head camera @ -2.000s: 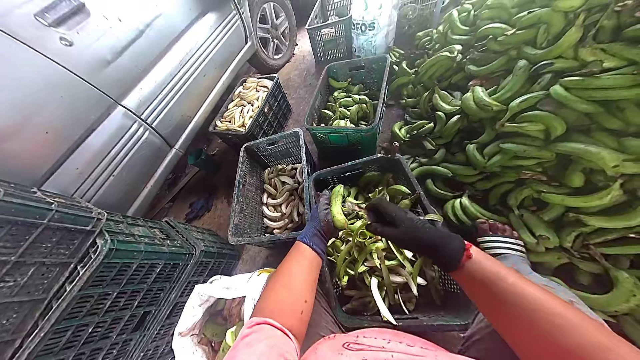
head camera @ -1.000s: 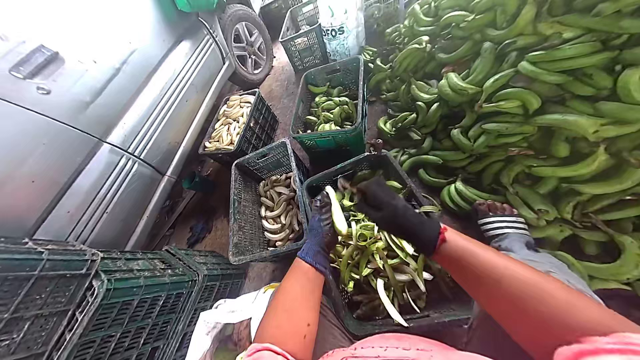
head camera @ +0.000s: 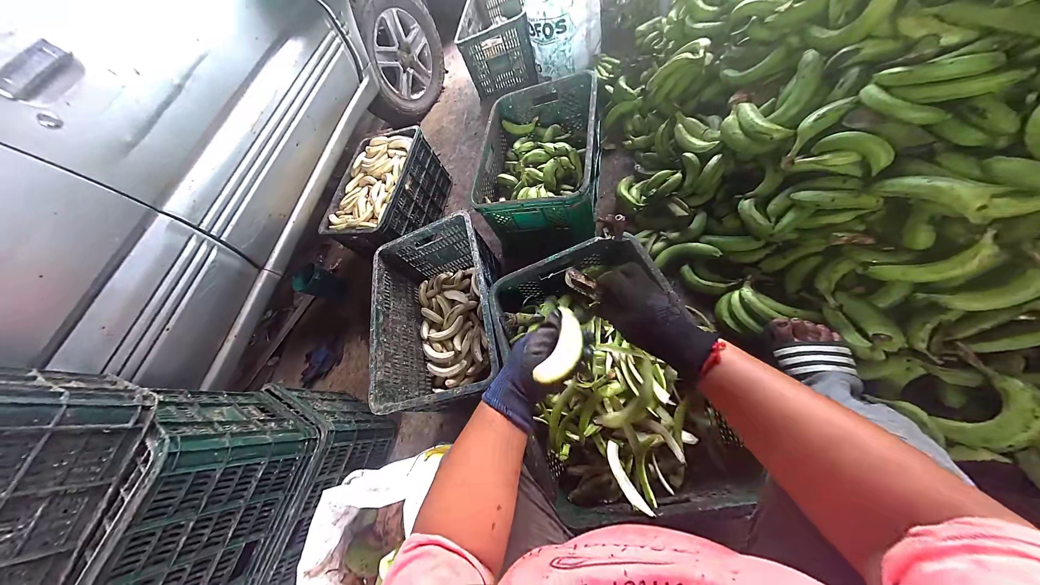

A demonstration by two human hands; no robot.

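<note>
My left hand (head camera: 528,366), in a dark blue glove, grips a pale peeled plantain (head camera: 561,349) above a dark plastic crate (head camera: 707,508) of green peels (head camera: 630,398). Just up and to the right, my right hand (head camera: 634,305) wears a black glove and is closed on a small tool (head camera: 581,283), perhaps a knife; its blade cannot be made out. Beside this crate on the left, another crate (head camera: 390,357) holds peeled plantains (head camera: 452,329).
A crate of pale peeled plantains (head camera: 374,180) and a green crate (head camera: 536,213) of green ones stand farther off. Green plantains (head camera: 829,179) are heaped on the right. A silver vehicle (head camera: 187,268), stacked crates (head camera: 219,479) and a white bag (head camera: 382,487) lie to the left.
The plantain in my left hand showed green skin two seconds ago and now shows pale flesh. My right hand has moved up and away from it.
</note>
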